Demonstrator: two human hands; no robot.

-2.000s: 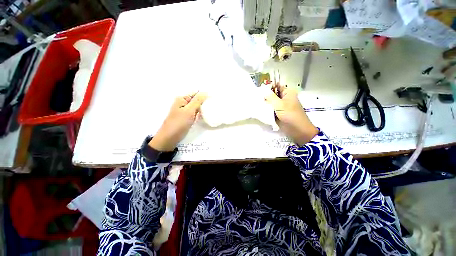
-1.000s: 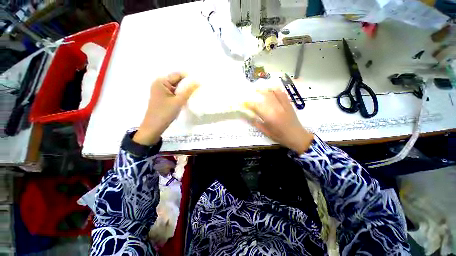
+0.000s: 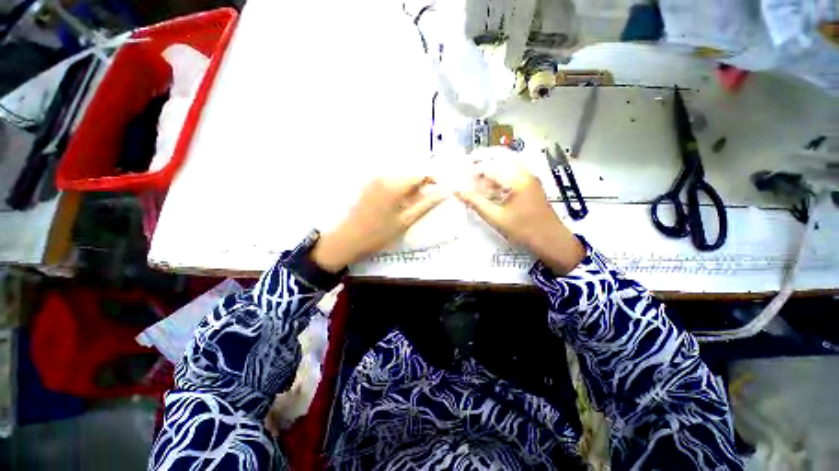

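Note:
A white fabric piece [image 3: 440, 219] is washed out against the white table, and its outline is hard to see. My left hand [image 3: 385, 218] pinches it from the left, near the needle area. My right hand [image 3: 511, 204] pinches it from the right, fingers bent, close to my left fingertips. Both hands are just in front of the presser foot and needle area [image 3: 492, 136]. Dark thread snips [image 3: 568, 187] lie on the machine bed just right of my right hand.
Black fabric shears [image 3: 688, 184] lie at the right. A thin grey strip [image 3: 586, 120] lies behind the snips. A red plastic basket [image 3: 195, 120] with white pieces stands at left. Table ruler marks [image 3: 644, 264] run along the front edge. Cream cloth [image 3: 308, 373] hangs below.
The snips, in my right hand two seconds ago, have lain on the bed since one second ago. My hands have come together and the fabric is bunched smaller. The view has shifted.

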